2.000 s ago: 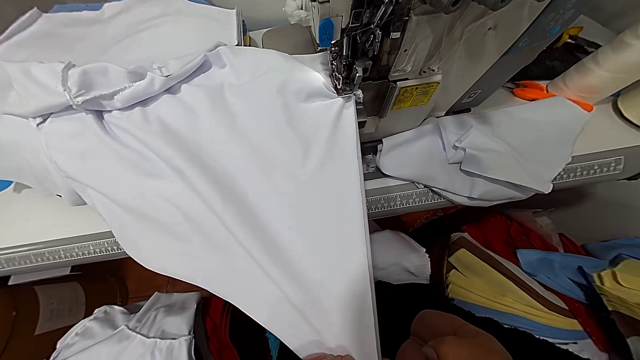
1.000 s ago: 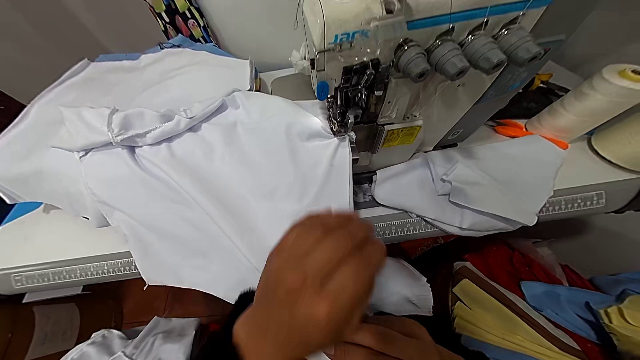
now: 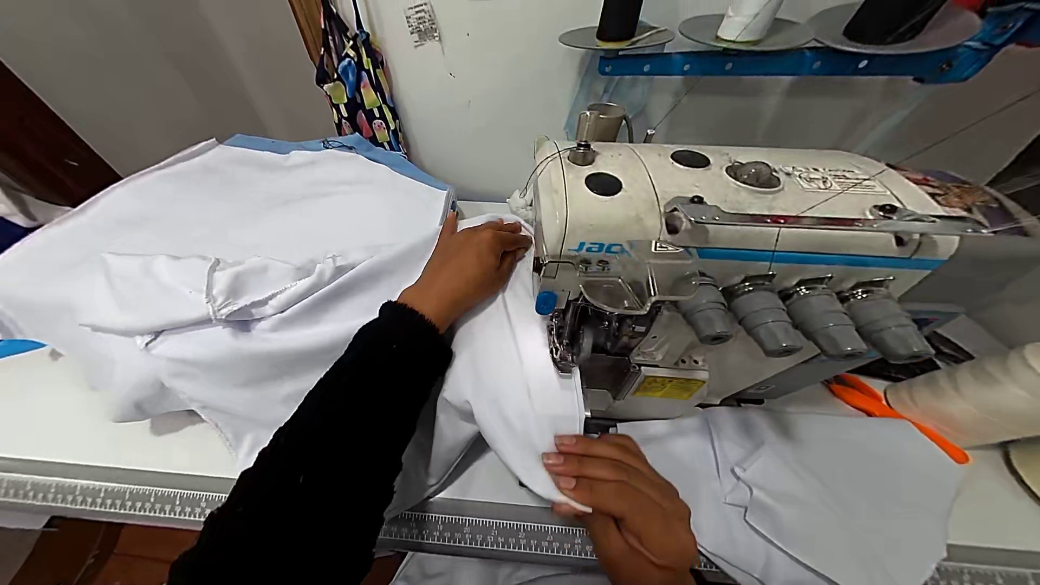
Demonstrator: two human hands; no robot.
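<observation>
A white fabric piece (image 3: 520, 366) runs along the left side of a Jack overlock sewing machine (image 3: 747, 211), its right edge at the presser foot. My left hand (image 3: 475, 264), in a black sleeve, lies on the fabric behind the foot, beside the machine head; its fingertips curl over the cloth. Nearer the table's front edge, my right hand (image 3: 621, 496) holds the fabric's near edge, fingers on top and thumb mostly hidden. More white fabric with an overlocked seam (image 3: 215, 288) is bunched at the left, over a blue piece (image 3: 382, 162).
White cut pieces (image 3: 845, 487) lie right of the machine, near orange-handled scissors (image 3: 861, 398) and a large cream thread cone (image 3: 967, 394). A measuring tape strip (image 3: 487, 532) runs along the table's front edge. Thread cones stand on a blue rack (image 3: 772, 63) behind.
My left hand now lies on the fabric beside the machine head. The near end of the fabric has drawn closer to the presser foot. The view has tilted up.
</observation>
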